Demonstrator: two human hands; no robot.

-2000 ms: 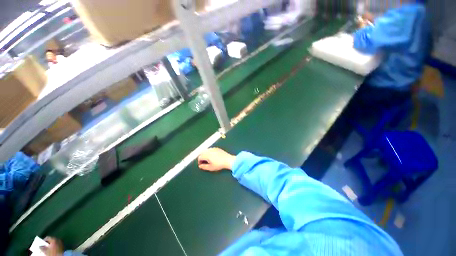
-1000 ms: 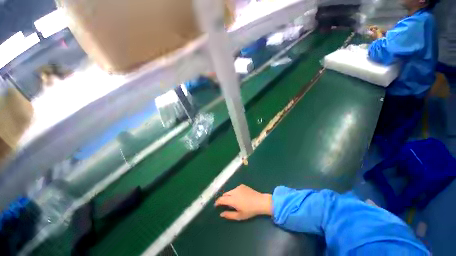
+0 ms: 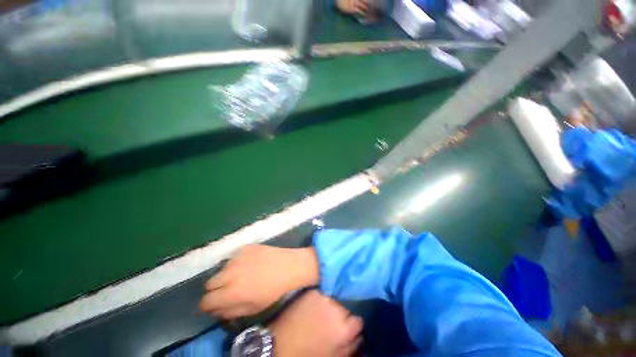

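My right hand [image 3: 261, 282] is low in the view, over the bench beside the pale rail, its fingers bent. My left hand [image 3: 315, 326] lies just below it, fingers curled and pointing right, cut off by the lower edge. A wristwatch [image 3: 252, 343] with a round metal face is on my left wrist. The hands overlap or touch, and a dark strip shows between them. No item is visible in either hand, but blur and overlap hide the palms. Crumpled clear plastic bags [image 3: 263, 94] lie on the far side of the green conveyor belt [image 3: 174, 188].
The conveyor edge rail [image 3: 300, 213] runs diagonally, with a slanting metal post [image 3: 474, 90] rising from it. A dark object [image 3: 35, 171] is on the belt at left. A long white bundle [image 3: 542, 139] lies by a blue-sleeved person at right. A blue stool [image 3: 526, 287] stands below.
The view has swung and come closer to the belt. My right hand has moved left and lower in view, and my left hand with the watch now shows beside it.
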